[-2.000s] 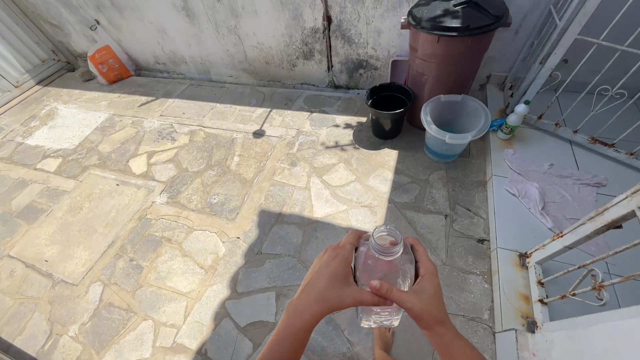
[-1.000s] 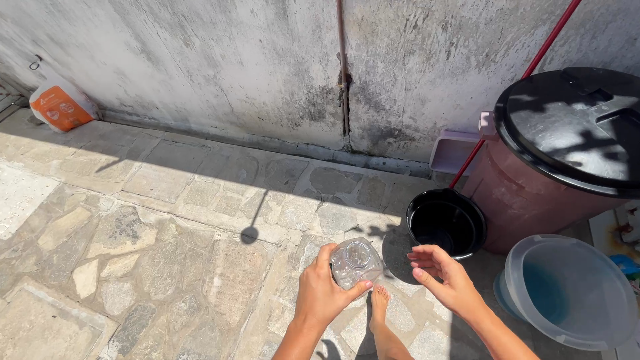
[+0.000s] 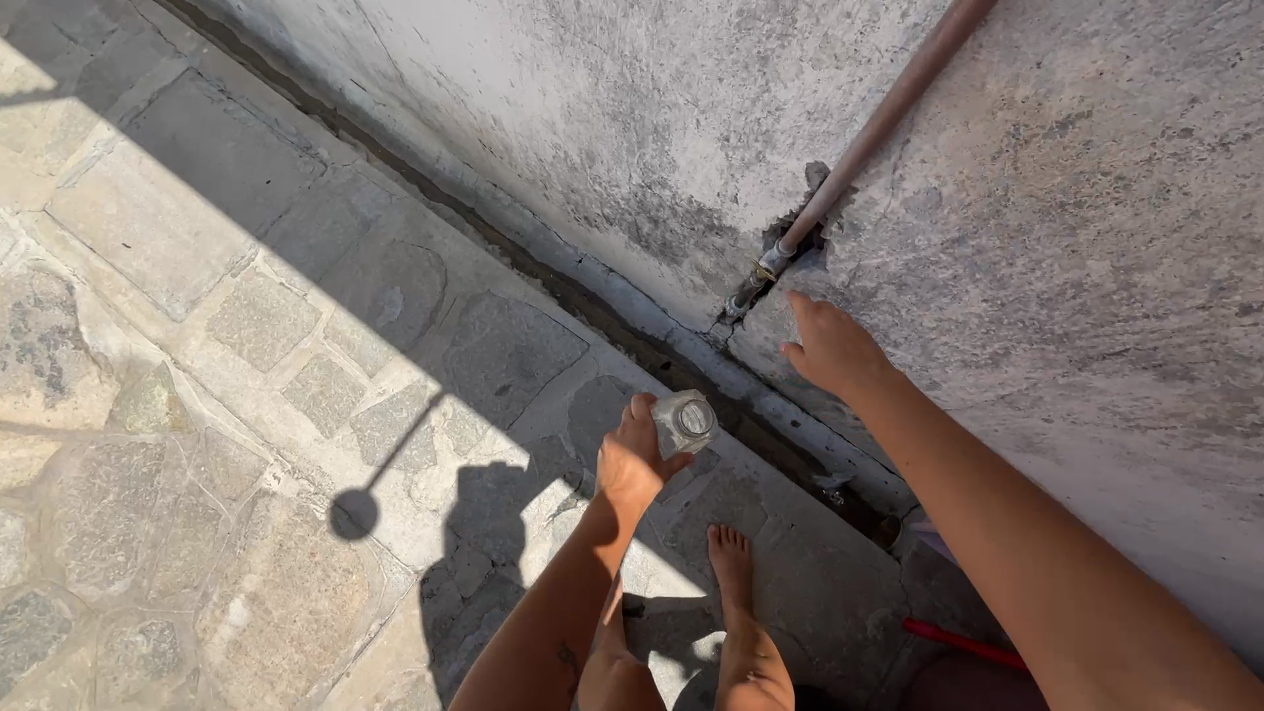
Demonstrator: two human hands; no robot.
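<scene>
My left hand (image 3: 632, 454) grips a clear, open-mouthed jar (image 3: 686, 422) by its side, above the stone paving near the wall's foot. Reaching toward the wall, my right hand (image 3: 834, 341) has its index finger extended and holds nothing. Its fingertip is close to a metal pipe fitting (image 3: 765, 274) set in a broken hollow of the wall; whether it touches cannot be told. A reddish-brown pipe (image 3: 889, 118) runs up from that fitting.
A narrow drainage channel (image 3: 592, 311) runs along the foot of the stained plaster wall (image 3: 1037, 257). My bare foot (image 3: 731, 563) stands on the paving. A red handle (image 3: 963, 644) lies low at the right, under my right forearm.
My right hand, which was on the jar two seconds ago, has let go and now reaches to the wall. The jar remains in my left hand. The view has swung to the wall pipe.
</scene>
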